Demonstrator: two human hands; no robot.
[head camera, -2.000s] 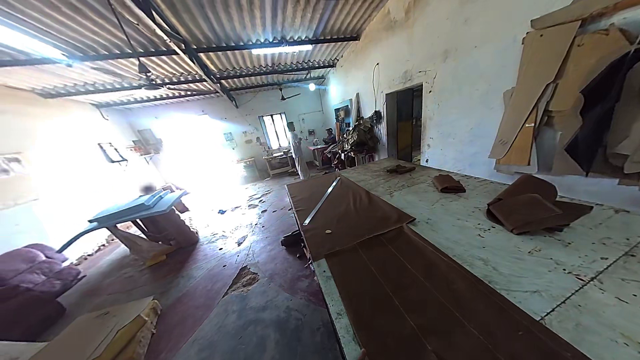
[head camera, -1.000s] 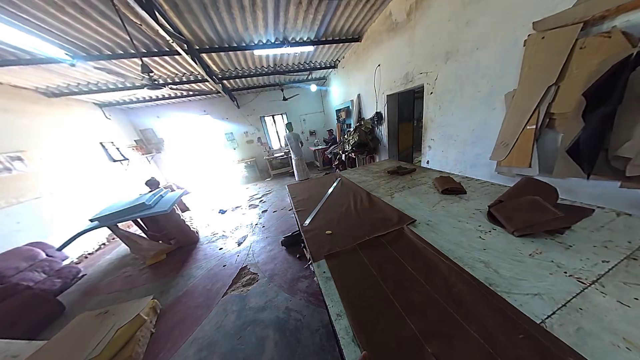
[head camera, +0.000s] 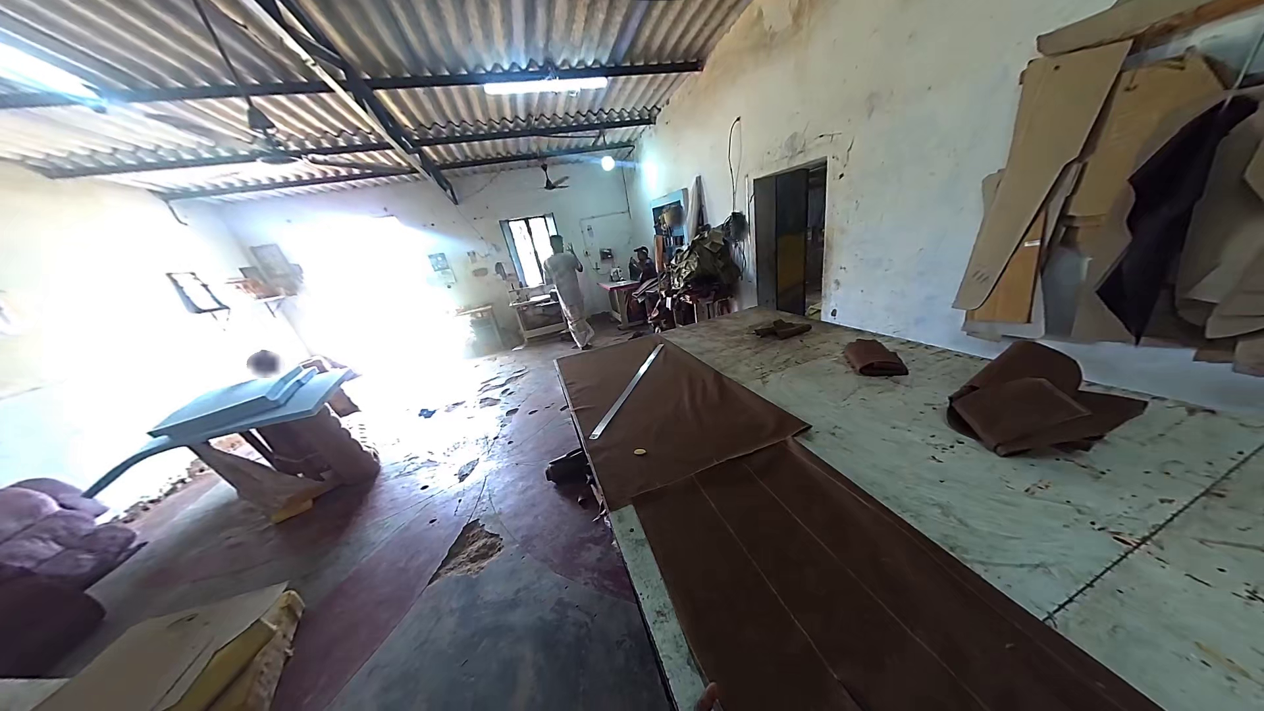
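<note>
Brown sheet material, like leather or coated cloth, lies along the worktable's near left side. Pale lines mark the nearer piece (head camera: 790, 573); its far end meets another brown piece (head camera: 691, 415). On that farther piece a metal ruler (head camera: 627, 391) lies at a slant, with a small yellow round thing (head camera: 640, 452) near it. A fingertip, seemingly of my left hand (head camera: 707, 697), shows at the bottom edge of the view beside the marked piece; the rest of that hand is hidden. My right hand is out of view. Folded brown pieces (head camera: 1017, 400) lie farther right.
The large pale worktable (head camera: 918, 494) bears a folded brown bundle (head camera: 874, 357) and a dark scrap (head camera: 782, 329). Cardboard patterns (head camera: 1052, 168) hang on the wall. At left are a blue-topped table (head camera: 237, 400) with a person behind, and boards (head camera: 188, 652). Another person (head camera: 565, 286) stands far back.
A fingertip has come into view at the bottom edge. Behind the blue-topped table, the person's head has moved left. The ruler and brown pieces have stayed put.
</note>
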